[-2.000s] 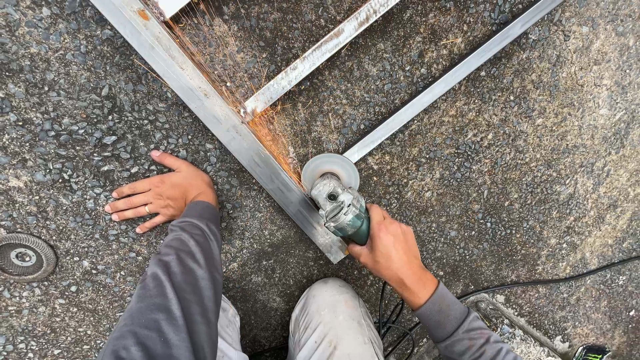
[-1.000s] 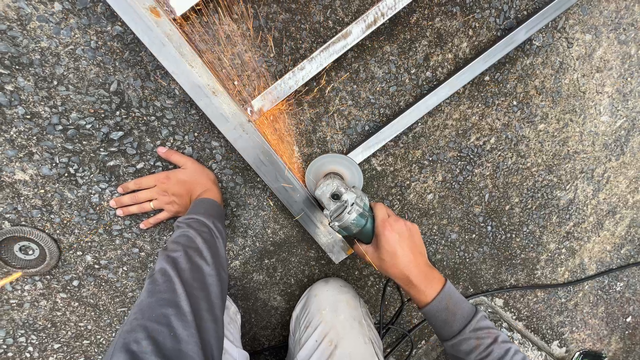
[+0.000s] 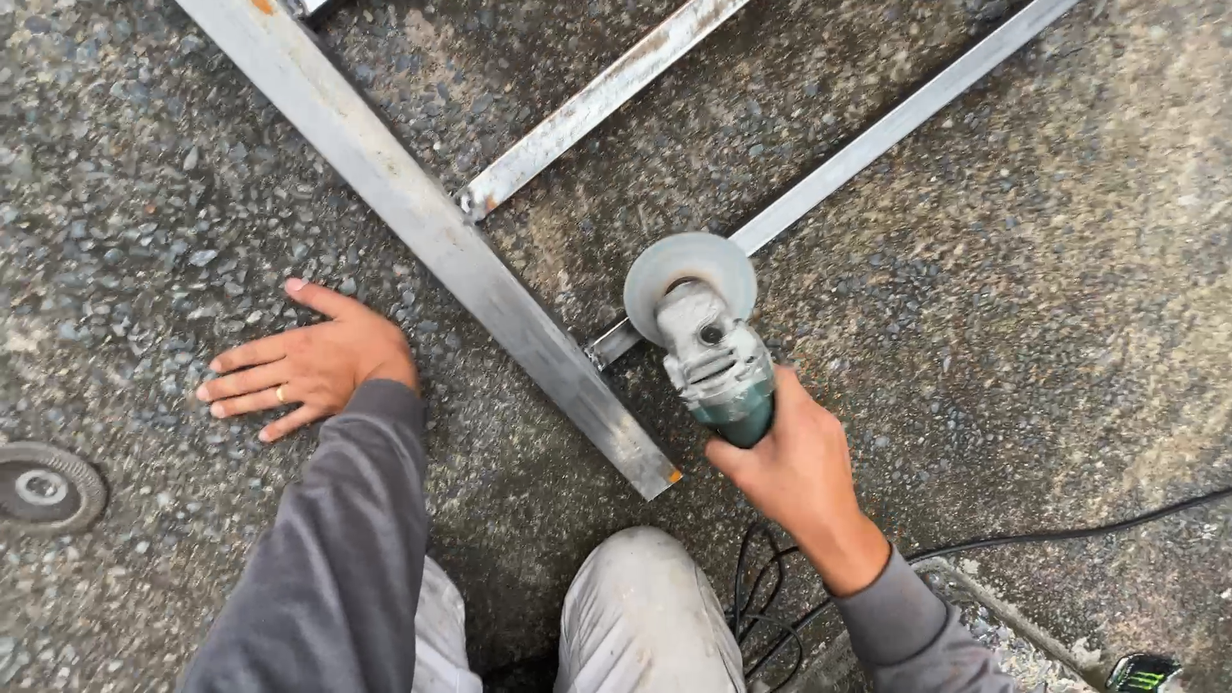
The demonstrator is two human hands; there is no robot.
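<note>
My right hand (image 3: pixel 794 462) is closed around the green body of an angle grinder (image 3: pixel 717 361). The grinder's disc (image 3: pixel 691 279) hangs over a thin steel crossbar (image 3: pixel 895 130), hiding part of it, just right of a wider steel bar (image 3: pixel 433 241). No sparks show. Two crossbars join the wide bar at its right side, the upper one (image 3: pixel 597 106) spotted with rust. Flat on the rough ground, left of the wide bar, my left hand (image 3: pixel 318 361) rests with fingers spread and a ring on one finger, holding nothing.
A loose abrasive disc (image 3: pixel 46 489) lies on the ground at the far left. A black cord (image 3: pixel 1068 534) runs in from the right and coils beside my knee (image 3: pixel 645 616). A dark object with green marks (image 3: pixel 1143 672) sits at the bottom right, near a concrete edge (image 3: pixel 1020 626).
The grinder in my right hand has moved right, off the wide bar, and the orange sparks along that bar have stopped. My left hand stays on the ground.
</note>
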